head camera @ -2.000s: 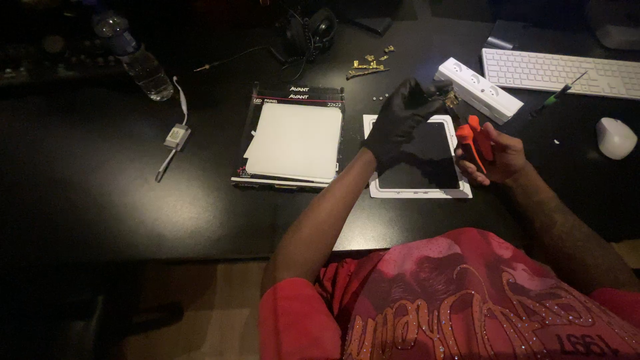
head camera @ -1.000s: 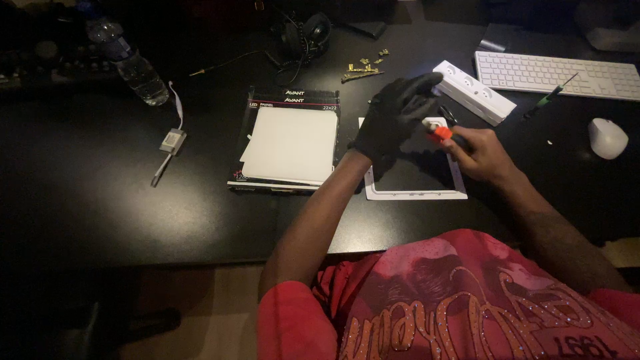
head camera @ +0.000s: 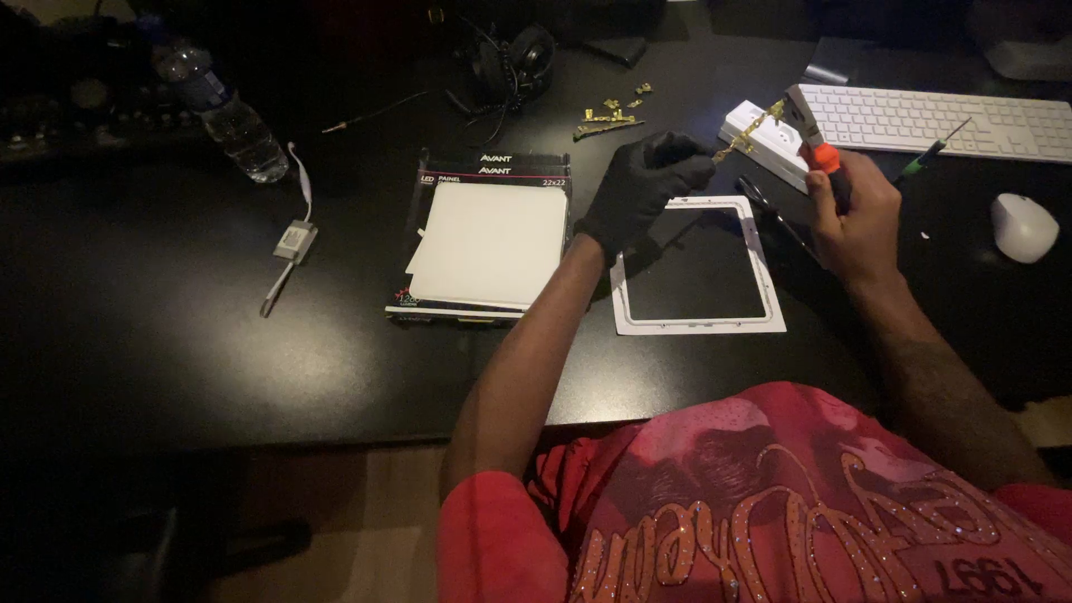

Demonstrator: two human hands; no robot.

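My left hand [head camera: 649,180], in a black glove, pinches one end of a strip of brass-coloured metal terminals [head camera: 748,134]. Orange-and-black handled pliers [head camera: 816,138] are in my bare right hand [head camera: 858,218], with their jaws at the strip's upper end. Whether the jaws grip it is too small to tell. Below my hands lies a square white frame [head camera: 702,325], dark inside. More brass-coloured pieces [head camera: 610,117] lie beyond my left hand. Under the strip is a white power strip [head camera: 766,146]. A thin dark tool [head camera: 779,216] lies between the frame and my right hand.
A white square panel [head camera: 494,243] rests on a black LED panel box [head camera: 423,172] at left. Further left are a small driver with cable [head camera: 296,241] and a plastic bottle [head camera: 230,121]. Headphones [head camera: 511,63] lie behind; a keyboard [head camera: 946,121], green-handled screwdriver [head camera: 925,159] and mouse [head camera: 1023,228] are at right.
My hands have moved apart, and the terminal strip now shows stretched between my left fingers and the pliers. The pliers point up and away, where a second ago they pointed left.
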